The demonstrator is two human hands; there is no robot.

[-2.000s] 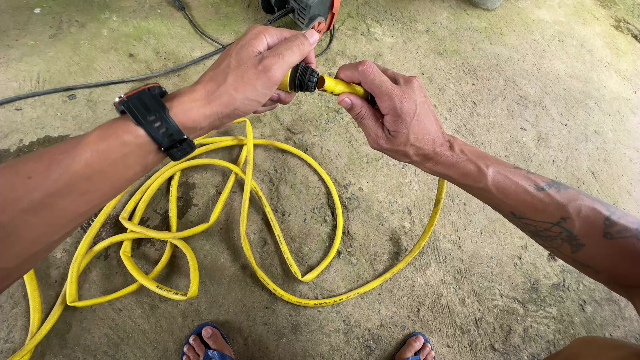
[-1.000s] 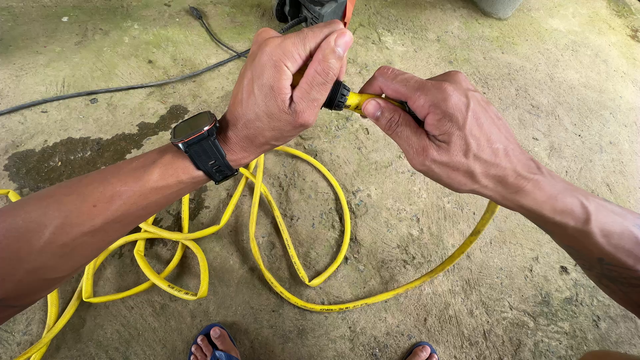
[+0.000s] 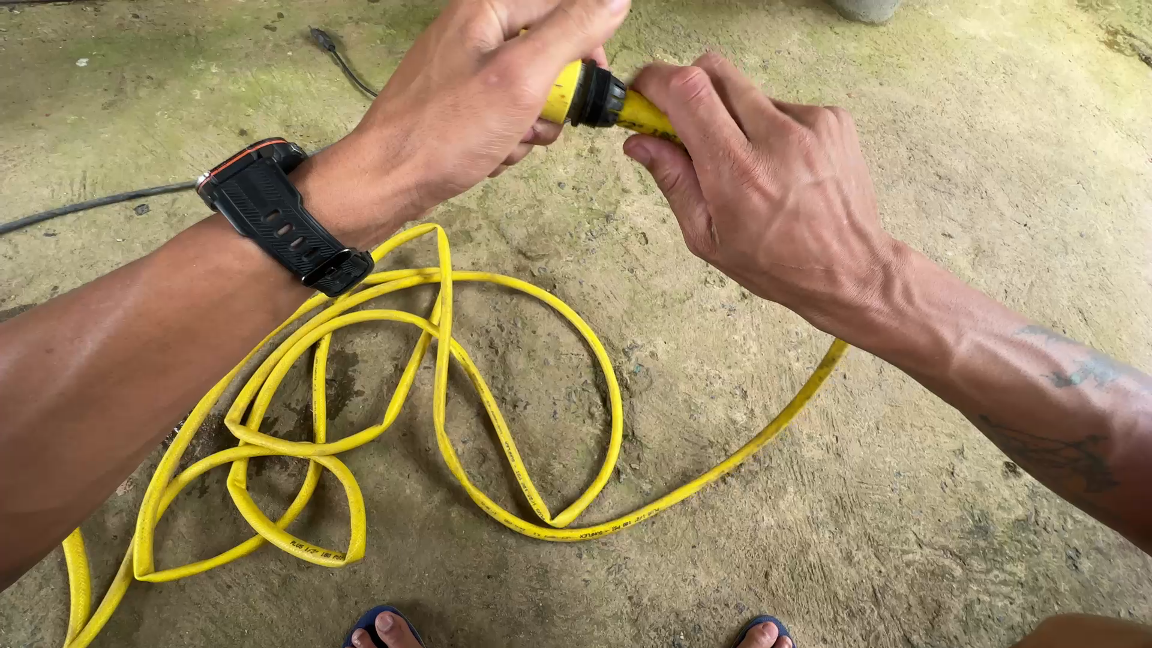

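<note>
At the top middle, my left hand [image 3: 486,99] is closed around a yellow and black hose fitting [image 3: 598,95], its fingers partly hidden behind it. Just to the right, my right hand [image 3: 765,171] grips the yellow hose [image 3: 646,117] right beside the fitting's black collar. The two hands are close together, and the hose runs into the collar between them. From below my right wrist the yellow garden hose [image 3: 711,477] curves down and left into several loose, kinked loops on the concrete. Printing runs along the hose.
A black cable [image 3: 108,200] lies on the rough concrete floor [image 3: 900,504] at the left, with a plug [image 3: 321,39] near the top. The base of a grey container [image 3: 866,7] shows at the top right. Feet in blue flip-flops [image 3: 382,625] are at the bottom edge.
My left wrist has turned, and the watch now shows its strap. Both hands remain at the joint of fitting and hose. The orange and black device seen earlier at the top is out of sight.
</note>
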